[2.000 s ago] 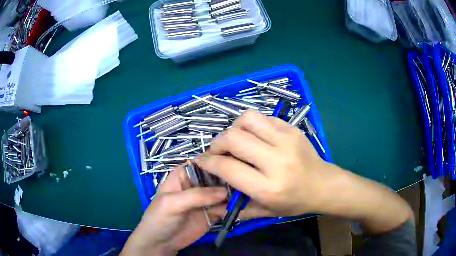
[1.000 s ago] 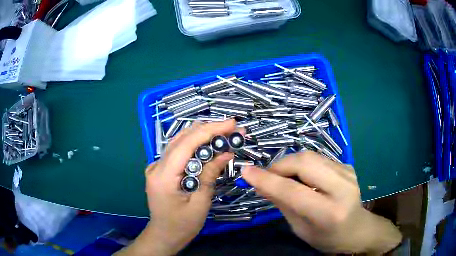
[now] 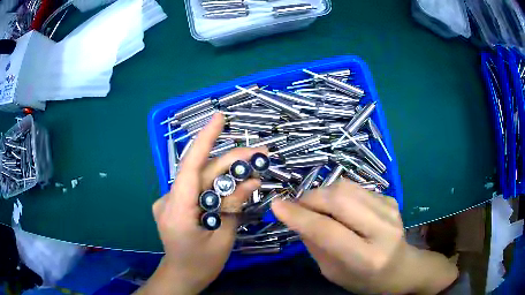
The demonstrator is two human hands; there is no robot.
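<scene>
My left hand [image 3: 193, 213] holds several metal cylinders [image 3: 224, 185] in a curved row, dark round ends with pale centres facing up; one end looks brighter silver. Its index finger is raised off the row. My right hand [image 3: 351, 230] is closed just to the right, thumb and fingertips pinched beside the row. A bit of a blue hand tool [image 3: 269, 216] shows at these fingertips, with a dark blurred part towards the left hand; the rest is hidden. Both hands are over a blue tray [image 3: 154, 129] heaped with loose cylinders with thin pale stems.
A clear plastic box [image 3: 259, 31] with cylinders on white lining stands beyond the tray. White sheets [image 3: 95, 63] and a white carton [image 3: 22, 72] lie upper left. A clear tub [image 3: 26, 155] of metal pieces is at left. Plastic bags [image 3: 440, 17] and blue bins [image 3: 506, 127] are at right.
The hands have separated, and the left now shows the cylinder ends upward in a row. Since one second ago, its index finger has lifted and the cylinders have shifted. The view has moved slightly.
</scene>
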